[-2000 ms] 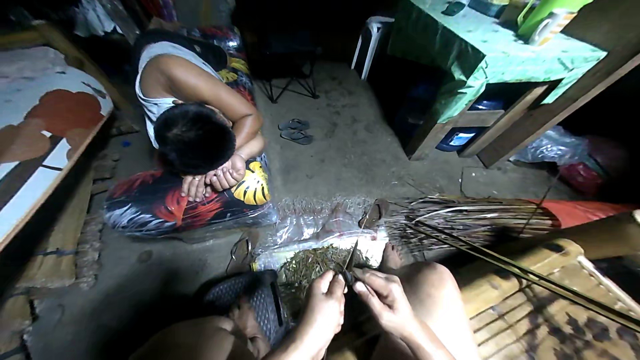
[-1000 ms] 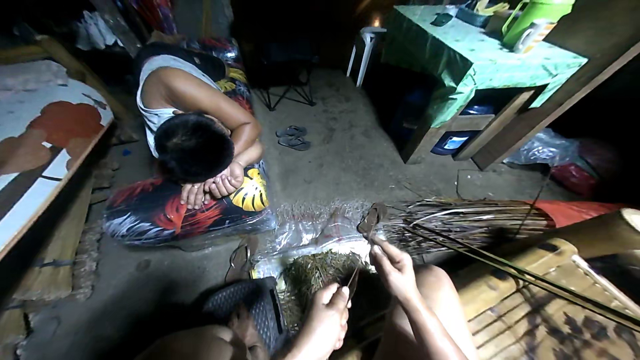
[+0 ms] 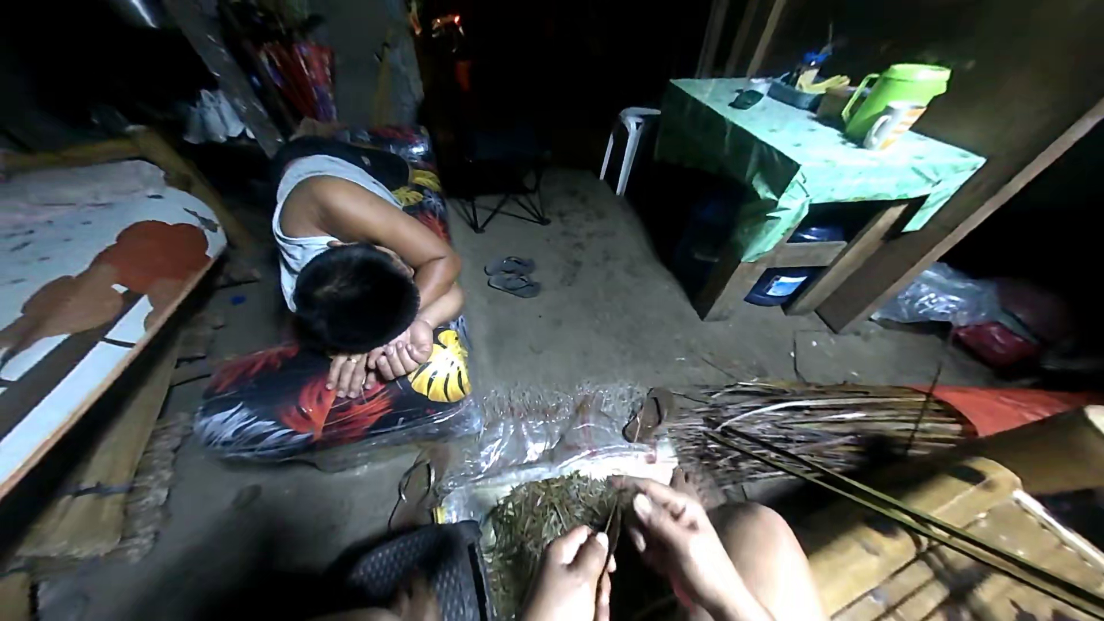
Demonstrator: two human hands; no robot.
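Observation:
My left hand (image 3: 569, 573), low in the head view, is closed on a thin dark strip (image 3: 613, 526) that points upward; whether it is a blade or plant material I cannot tell. To its right my right hand (image 3: 677, 535) is raised with bent fingers near the strip's upper end; whether it grips anything is unclear. Beneath and beyond both hands lies a heap of green-brown plant shavings (image 3: 548, 513) on a plastic sack (image 3: 595, 466). A bundle of long thin sticks (image 3: 811, 423) lies past my right knee.
A person (image 3: 354, 259) lies face down on a patterned mattress (image 3: 293, 405) at left. Slippers (image 3: 513, 278) lie on the floor. A table with a green cloth (image 3: 828, 147) bears a green jug (image 3: 901, 99). Long strips (image 3: 897, 509) cross the bamboo bench (image 3: 906, 535). A dark woven basket (image 3: 431, 561) stands left.
My hands were close together, then the right one moved up and away from the left; now they are close together again. The lying person has not plainly moved.

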